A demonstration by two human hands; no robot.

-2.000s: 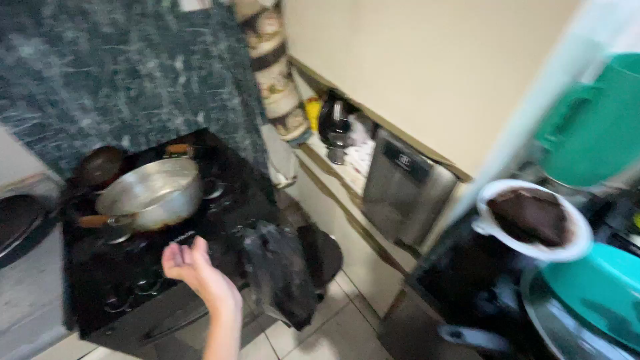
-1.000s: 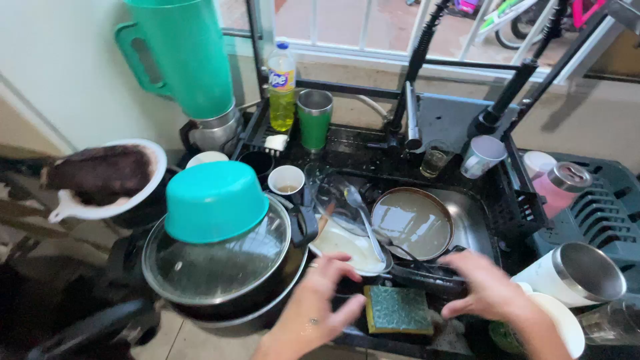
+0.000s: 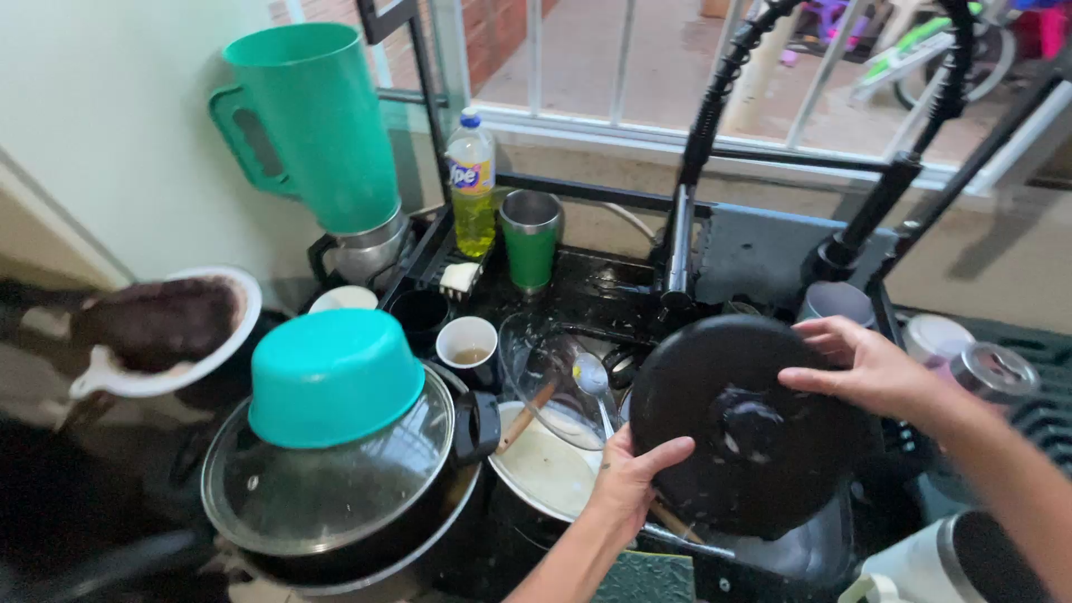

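Note:
A round black pan (image 3: 745,427) is tilted up over the sink with its dark underside toward me. My left hand (image 3: 632,481) grips its lower left edge, thumb on the underside. My right hand (image 3: 863,368) is at its upper right edge, thumb and fingers around the rim. Below the pan lies a green scouring sponge (image 3: 649,578). Left of it stand a pot with whitish liquid (image 3: 544,461), a metal spoon (image 3: 591,375) and a clear glass lid (image 3: 536,360). The pan hides much of the metal sink (image 3: 804,544).
A large lidded pot (image 3: 335,494) carries a turquoise bowl (image 3: 335,377) at left. Behind stand a green pitcher (image 3: 322,134), a yellow dish soap bottle (image 3: 473,184), a green tumbler (image 3: 530,243) and the black faucet (image 3: 682,243). A white tumbler (image 3: 921,561) is at lower right.
Both hands, which were apart near the sponge a second ago, now hold the pan up. Two seconds ago the view showed a stove; it has swung to the sink.

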